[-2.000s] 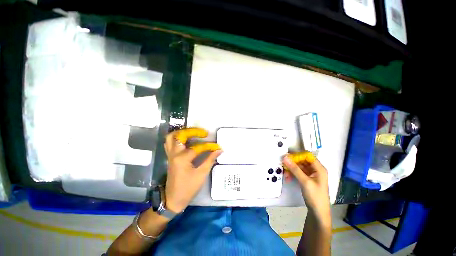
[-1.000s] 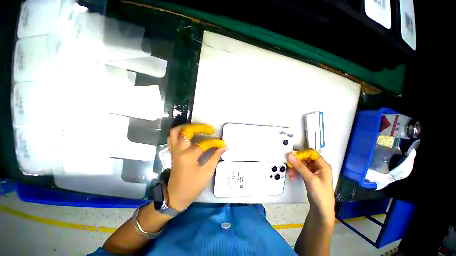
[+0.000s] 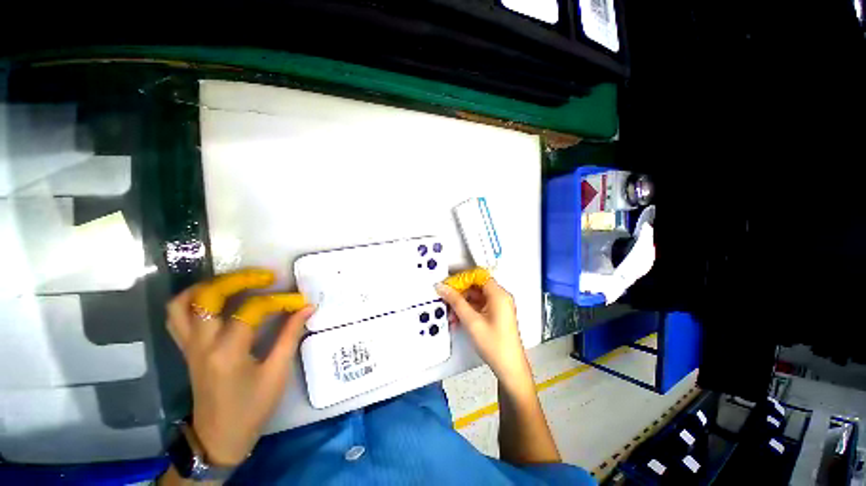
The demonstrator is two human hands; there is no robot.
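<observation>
Two white phones or back covers lie one above the other on the white work mat (image 3: 361, 161). The upper phone (image 3: 366, 282) shows several dark camera circles at its right end. The lower phone (image 3: 375, 359) has a printed code and camera circles, and its upper edge is against the upper phone. My left hand (image 3: 242, 351), in yellow finger cots, has thumb and finger pinched at the upper phone's left end. My right hand (image 3: 486, 313) has its fingertips at the upper phone's right end. Whether a thin film is between my fingers cannot be seen.
A small white card with a blue edge (image 3: 477, 233) lies right of the phones. A blue bin (image 3: 564, 237) with a bottle and crumpled wipes stands right of the mat. A translucent film stack (image 3: 71, 256) is at left. Dark trays with white phones (image 3: 598, 21) are beyond the bench.
The view has swung to the right, so everything sits further left and the phones look tilted. More camera circles now show on the upper phone. Both hands remain at its ends.
</observation>
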